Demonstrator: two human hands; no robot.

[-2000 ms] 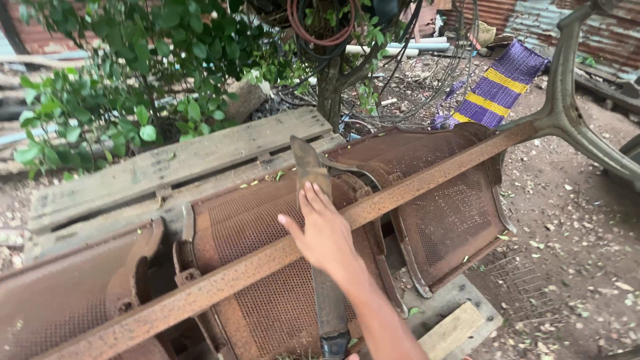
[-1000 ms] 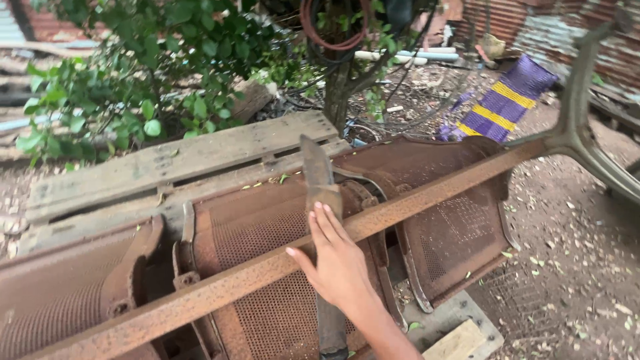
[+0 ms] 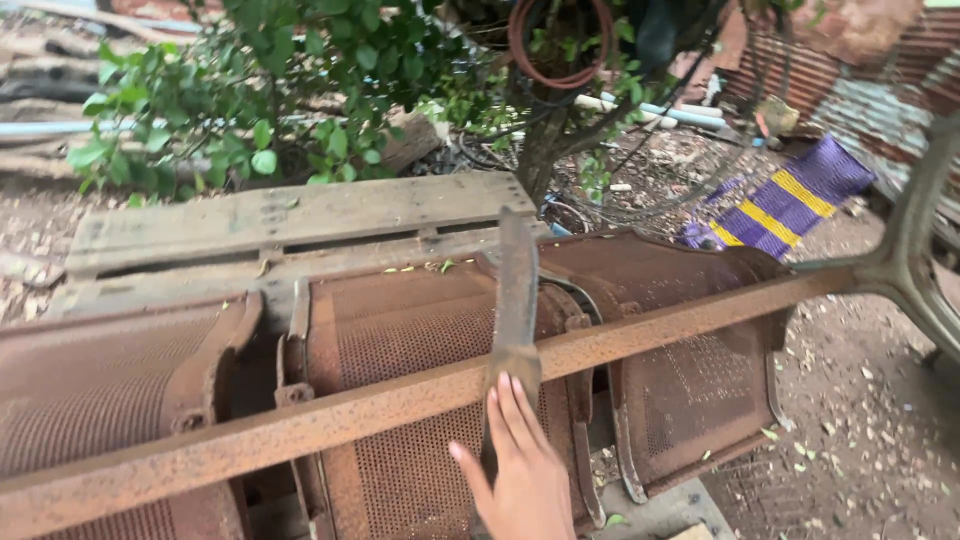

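Observation:
My right hand [image 3: 521, 465] reaches up from the bottom edge, palm down, its fingers stretched out and thumb apart. Its fingertips rest on a brownish patch of a long, flat metal blade [image 3: 517, 289], which lies across a rusty steel beam [image 3: 420, 401]. The blade's tip points away from me; its lower part runs down behind my hand. Under the beam are rusty perforated metal seats: one at left [image 3: 112, 390], one in the middle [image 3: 412, 442] and one at right [image 3: 690, 397]. My left hand is out of view.
Behind the seats lies a wooden pallet [image 3: 322, 214]. A leafy bush [image 3: 277, 97], a thin tree trunk [image 3: 540, 150] and a coiled reddish hose [image 3: 517, 45] are beyond. At right stand a forked metal leg [image 3: 900, 247] and a purple and yellow woven mat [image 3: 787, 199] on the ground.
My right hand has stayed on the blade across the beam, its fingertips still near the brownish patch. The view has shifted slightly.

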